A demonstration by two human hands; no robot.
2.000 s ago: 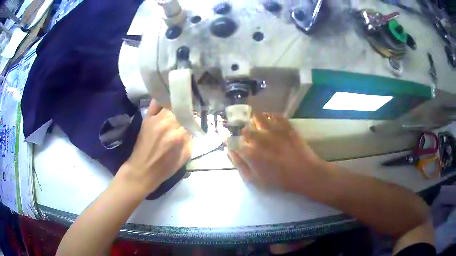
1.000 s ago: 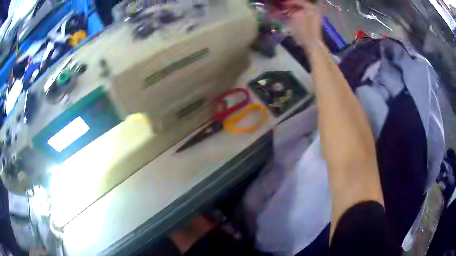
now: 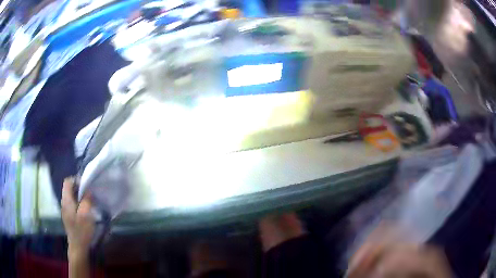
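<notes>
The whole view is blurred. My left hand (image 3: 80,220) is at the left front edge of the table, closed on the edge of a pale cloth panel (image 3: 111,182). The dark navy panel (image 3: 70,103) lies behind it on the left of the table and hangs down near my fingers. My right hand (image 3: 400,258) is low at the right, blurred and cut off by the bottom edge, over or beside a pale cloth (image 3: 443,187). Whether it holds cloth cannot be told.
The cream sewing machine (image 3: 361,76) with its lit screen (image 3: 254,74) stands at the back. Scissors (image 3: 380,133) and a dark parts tray (image 3: 408,129) lie right of it. The table's rounded edge (image 3: 261,201) runs across the front. Cloth is piled at the right.
The view swung right and has come partly back left. My right arm has come down from the upper right to the lower right. My left hand shows again, farther left, with pale cloth.
</notes>
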